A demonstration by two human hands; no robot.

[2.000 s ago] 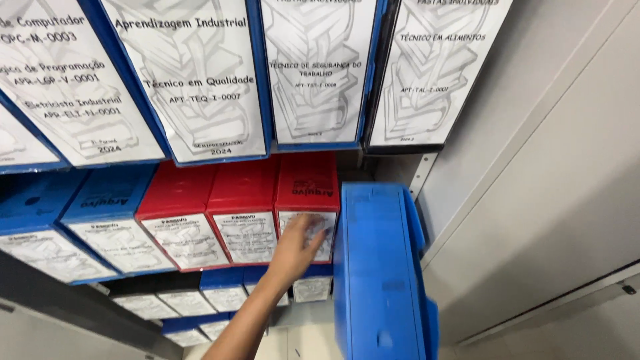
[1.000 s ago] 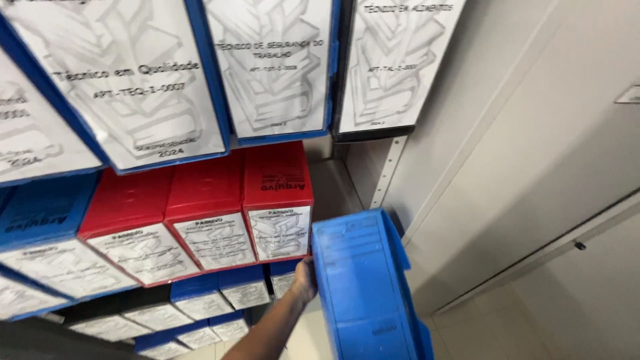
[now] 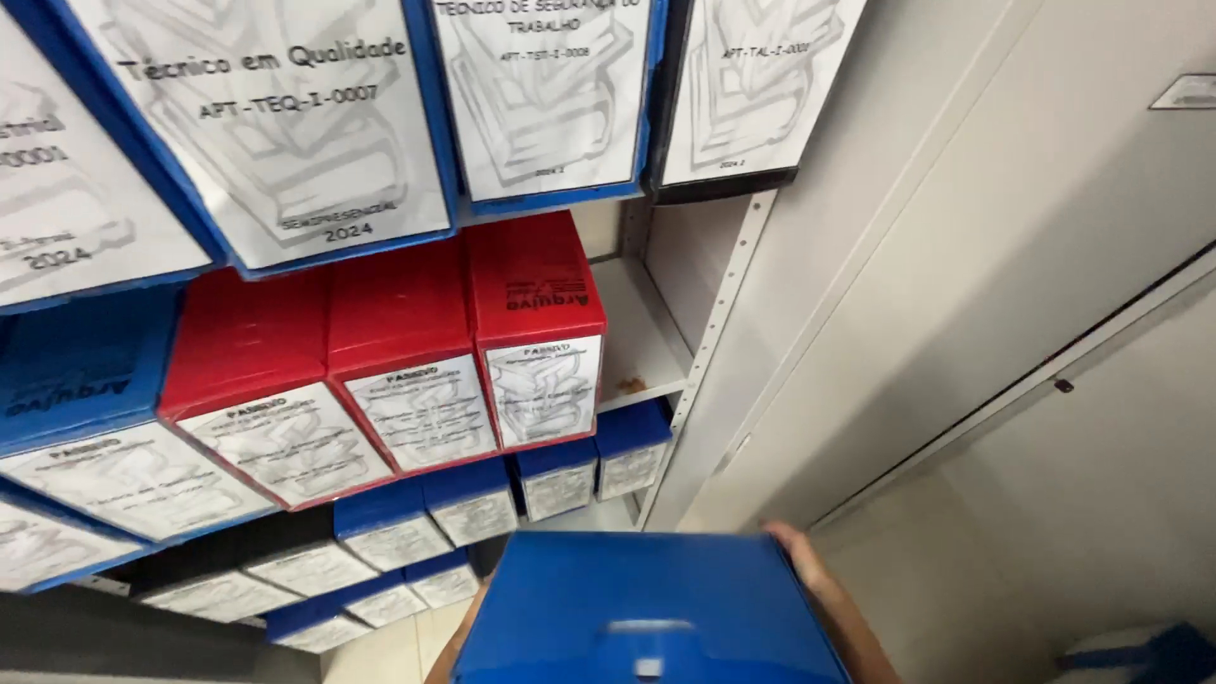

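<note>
A blue plastic archive box (image 3: 646,579) is held between my two hands at the bottom centre. My right hand (image 3: 798,556) grips its far right corner, thumb and fingers partly hidden. My left hand (image 3: 475,608) lies along the left side, mostly hidden behind the box. Beyond it, a red archive box (image 3: 537,285) with a paper label stands at the right end of a row on the middle shelf. Two more red boxes and a blue archive box (image 3: 85,380) stand to its left. To the right of the red box a bare part of the metal shelf (image 3: 646,332) shows.
Large labelled boxes (image 3: 285,123) fill the upper shelf. Lower shelves hold several blue and black boxes (image 3: 475,494). A perforated metal upright (image 3: 727,313) edges the shelving, with a grey metal cabinet panel (image 3: 883,247) to the right. A blue and white object lies at the bottom right corner.
My left hand has moved from the red box to the blue box's left side. The blue box has turned and now sits lower in view. My right hand has come into view. The view has shifted.
</note>
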